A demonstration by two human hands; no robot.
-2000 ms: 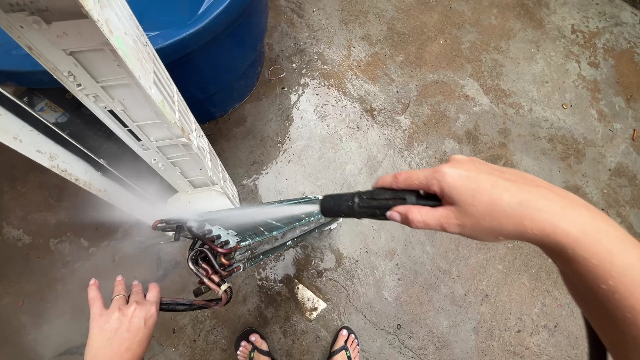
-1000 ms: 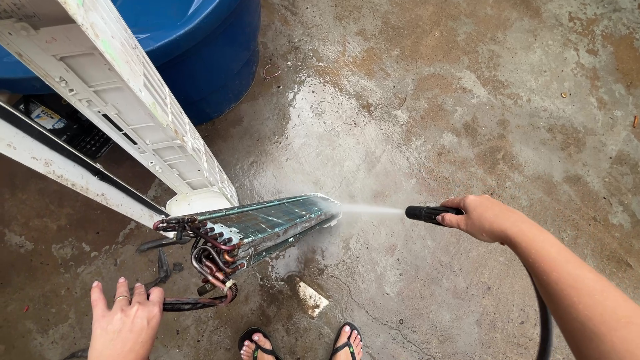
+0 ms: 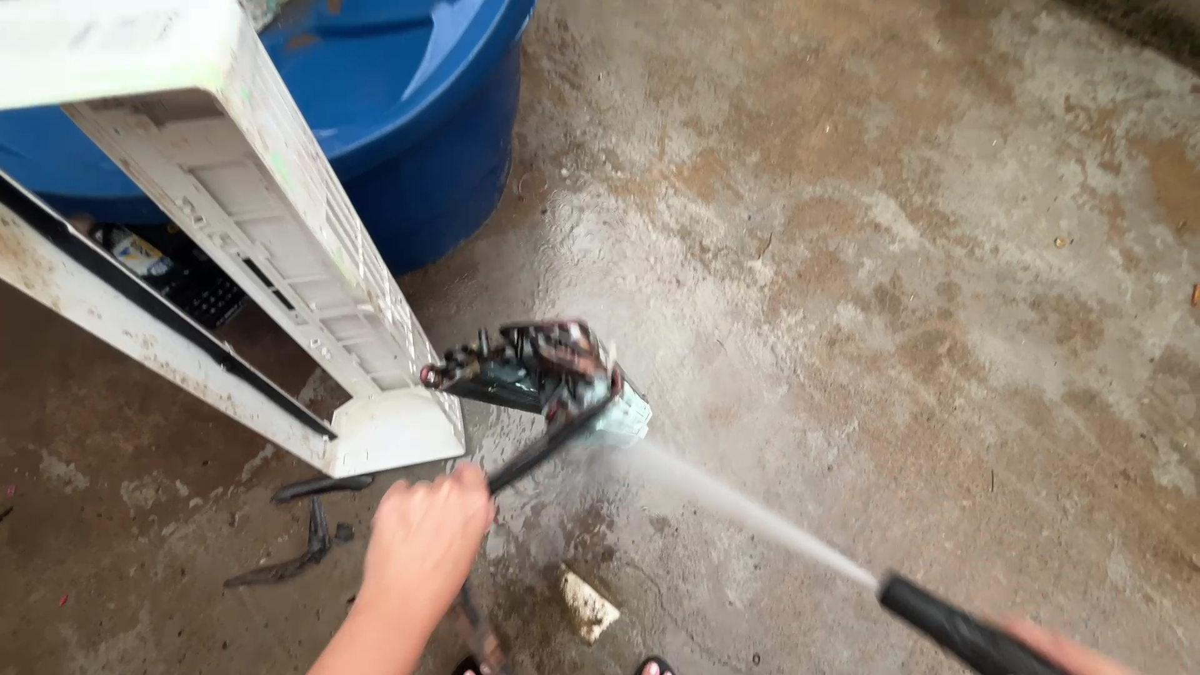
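Observation:
My left hand (image 3: 429, 525) is closed around the black insulated pipe (image 3: 553, 450) of a finned air-conditioner coil (image 3: 534, 375) with copper tubes. The coil is blurred and stands tilted on the wet floor beside the white plastic housing. At the lower right, my right hand (image 3: 1059, 647) is mostly out of frame, at the black spray wand (image 3: 956, 623); its fingers are largely hidden. From the nozzle a white jet of water (image 3: 750, 502) runs up and left to the coil's lower end.
A white plastic air-conditioner housing (image 3: 309, 206) stands at left before a large blue tub (image 3: 431, 159). Behind it lie a bottle (image 3: 136, 251) and a black crate (image 3: 206, 295). Black foam scraps (image 3: 314, 544) and a pale chip (image 3: 589, 605) lie on the concrete near my feet.
My left hand, earlier open at the pipe, has closed on it and moved right. The coil has turned and tilted. My right hand and the wand have moved down. The view has shifted.

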